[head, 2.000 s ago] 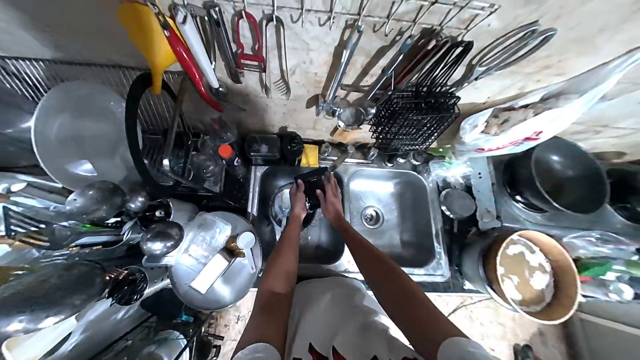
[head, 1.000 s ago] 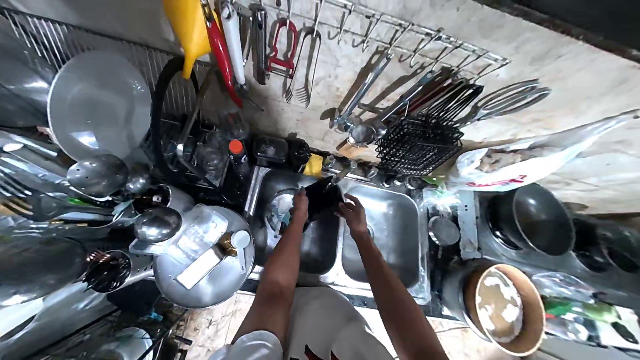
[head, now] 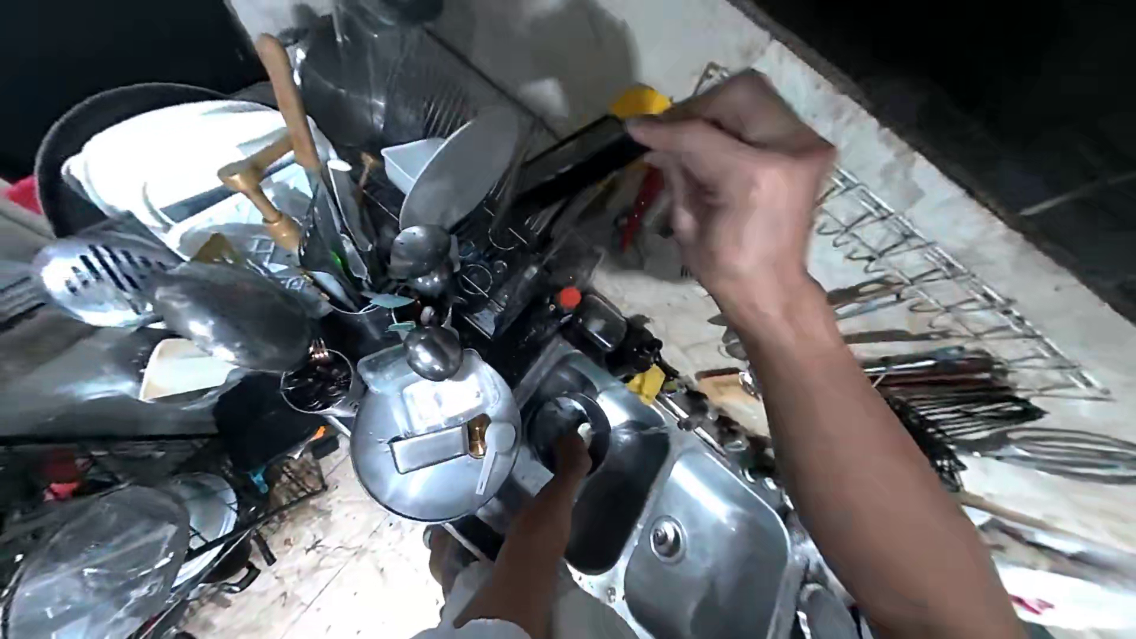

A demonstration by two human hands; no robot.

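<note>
My right hand [head: 737,177] is raised high over the dish rack, its fingers closed on a flat black object [head: 581,160] whose exact kind I cannot tell. Beside that object stands a grey round plate or lid [head: 461,169]. My left hand [head: 572,453] reaches down into the left basin of the steel double sink [head: 790,550], at a dark round vessel [head: 595,417]. Something small and pale shows at its fingertips, and whether the fingers grip anything is unclear.
Left of the sink a large metal lid [head: 373,461] bears a clear container, a spoon and a small tray. Ladles and spatulas crowd the left side, with a wooden-handled utensil [head: 288,98] sticking up. A wire hook rack [head: 958,266] with hanging utensils lines the wall at right.
My right hand has risen from above the sink to the dish rack with the black object. My left hand has moved down into the left basin. The view has turned strongly to the left.
</note>
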